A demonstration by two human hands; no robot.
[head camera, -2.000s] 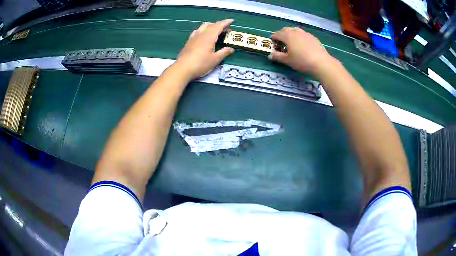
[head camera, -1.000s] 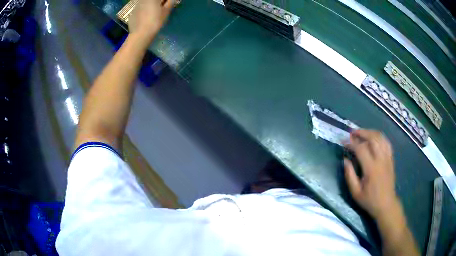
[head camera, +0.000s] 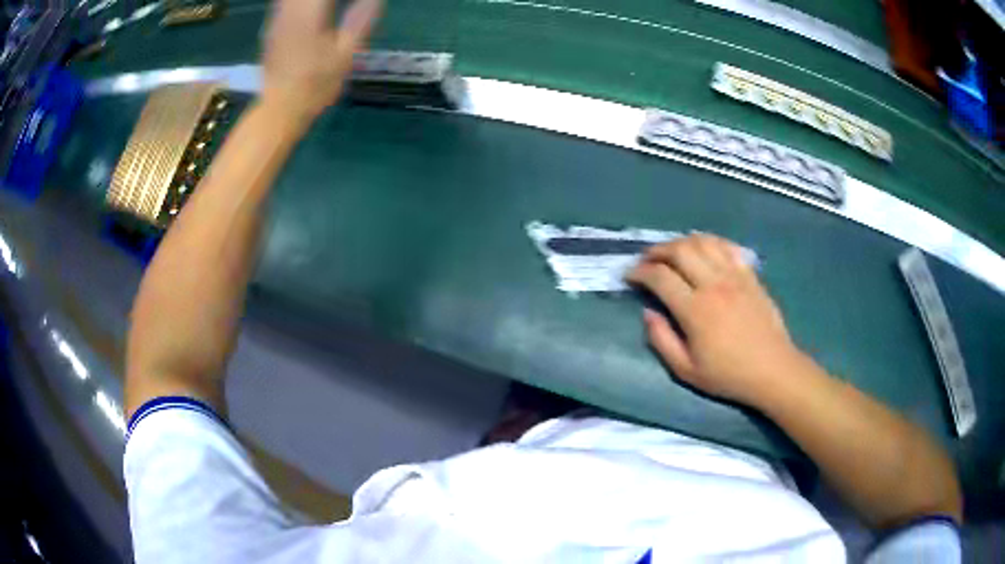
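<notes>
My left hand [head camera: 303, 55] is at the top left, partly cut off by the upper edge, with thumb and fingers apart and nothing seen in it. It is over the left end of a grey bar stack [head camera: 408, 77]. My right hand [head camera: 722, 320] is low over the mat, covering the right part of the worn tape patch [head camera: 595, 270]. Its fingers are curled, its thumb is apart, and no part shows in it. A pale bar with gold seats [head camera: 804, 110] lies behind a grey bar-and-plate stack [head camera: 744, 156].
A ribbed gold bar block [head camera: 160, 149] stands at the left bench edge. A grey strip [head camera: 939, 342] lies at the right. A white strip [head camera: 529, 105] runs along the green bench. A small gold piece [head camera: 191, 13] lies at the far left. A reddish-brown stand [head camera: 912, 44] is at the upper right.
Both hands have let go of the gold-seated bar, now on the bench. Since the last earlier frame, my left hand has moved from the gold block to the grey stack. The view has turned.
</notes>
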